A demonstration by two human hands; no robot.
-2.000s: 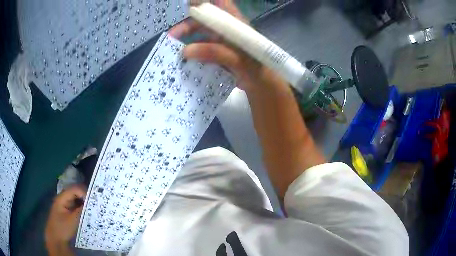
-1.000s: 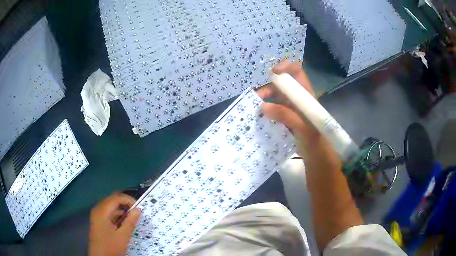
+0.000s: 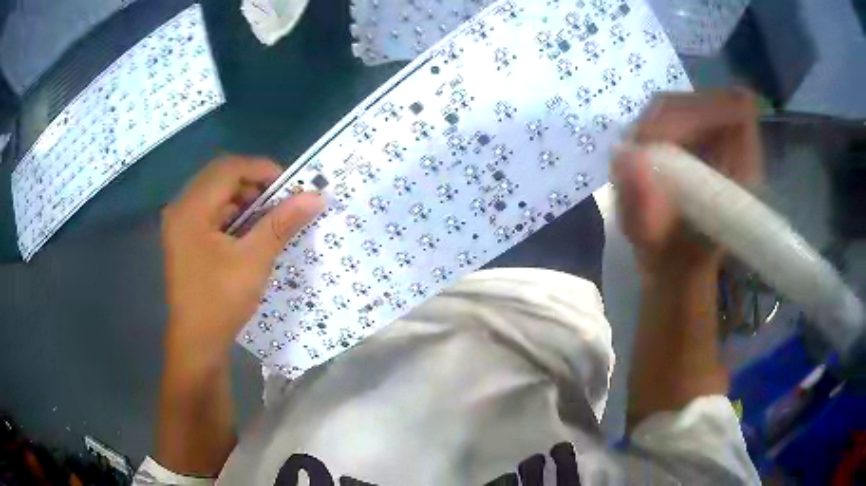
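Observation:
A white PCB panel (image 3: pixel 456 180) with rows of dark pads lies tilted in front of me. My left hand (image 3: pixel 242 214) grips its left long edge between thumb and fingers; the edge looks layered, perhaps more than one panel. My right hand (image 3: pixel 684 176), blurred, is at the panel's right edge and holds the white dispensing syringe (image 3: pixel 760 228), which points down to the right toward its rear end. I cannot tell whether the right fingers touch the panel. The syringe's tip is hidden or blurred.
Another PCB panel (image 3: pixel 119 128) lies at the left beside a dark ribbed rack (image 3: pixel 100 57). A crumpled white tissue (image 3: pixel 273 17) is at the top edge. The panel stack (image 3: pixel 399 28) shows behind the held panel. Blue bins (image 3: pixel 788 408) stand at lower right.
The view has shifted, so the stack sits higher. The held panel is now higher in view and nearer the camera. My right hand with the syringe has moved from the panel's upper end to its right side.

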